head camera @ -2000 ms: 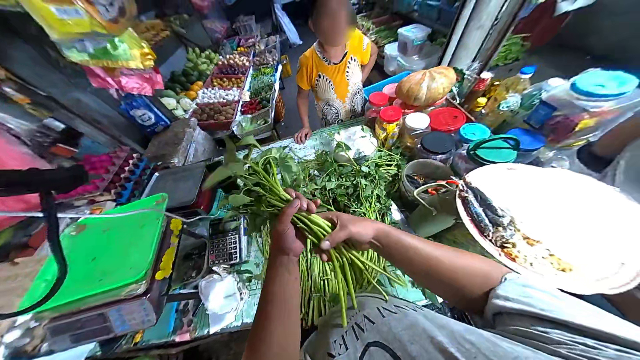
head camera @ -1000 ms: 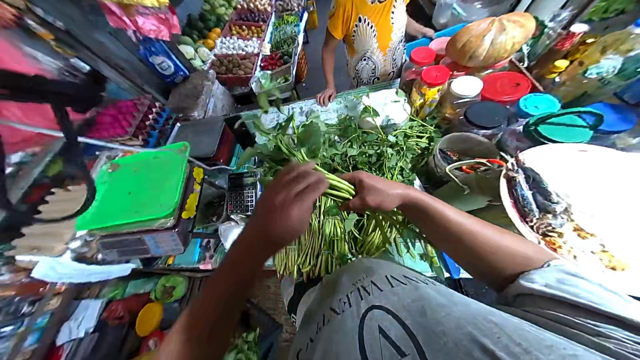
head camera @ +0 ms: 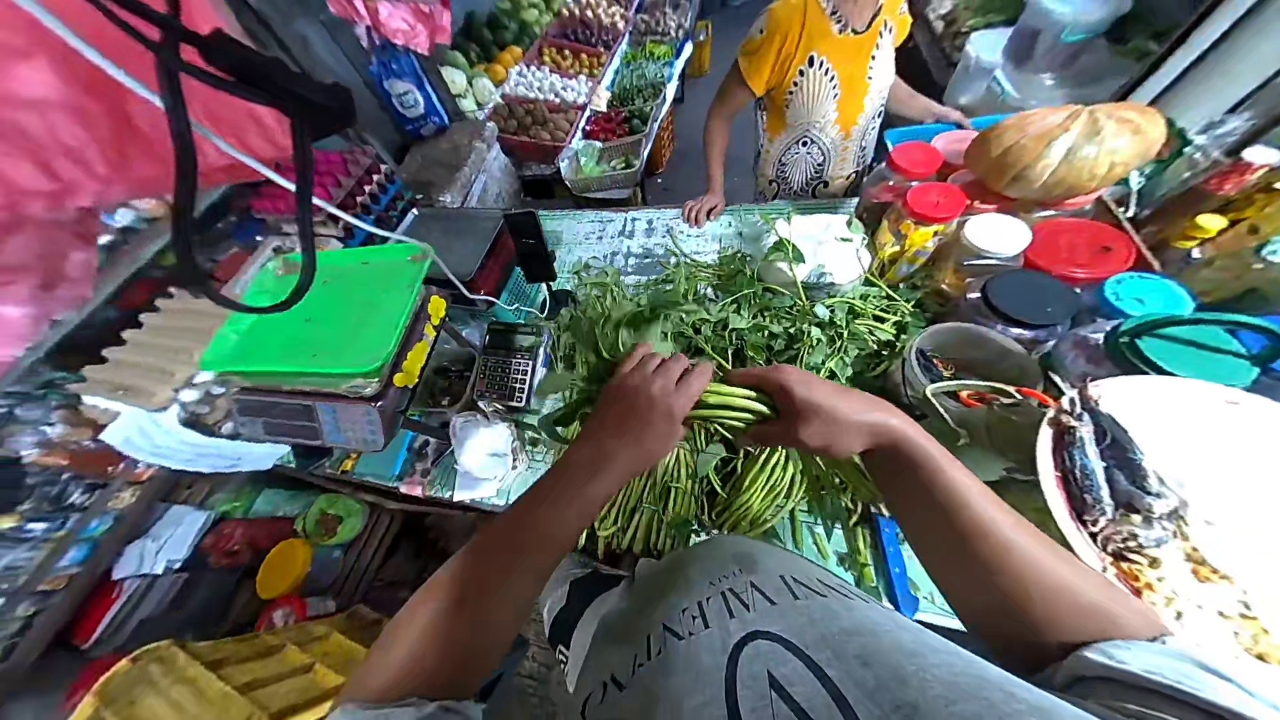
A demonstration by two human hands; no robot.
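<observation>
My left hand (head camera: pixel 648 402) and my right hand (head camera: pixel 812 412) are closed around one bunch of green stems (head camera: pixel 730 404), my left at its leafy end, my right at the other side. The held bunch lies roughly crosswise above a heap of leafy greens (head camera: pixel 830 325) on the counter. More bundled stems (head camera: pixel 765 490) hang toward my shirt, below my hands. Some leaves of the held bunch are blurred, and my fingertips are partly hidden by the stems.
A scale with a green tray (head camera: pixel 325 310) and a calculator (head camera: pixel 510 365) are at left. Lidded jars (head camera: pixel 930 215), a bucket (head camera: pixel 965 375) and a large plate with fish (head camera: pixel 1060 480) stand at right. A person in a yellow top (head camera: pixel 820 90) rests a hand on the counter's far edge.
The stem bunch pointed toward my body two seconds ago and now lies more crosswise. My right hand has moved to the right of my left hand. The view has shifted.
</observation>
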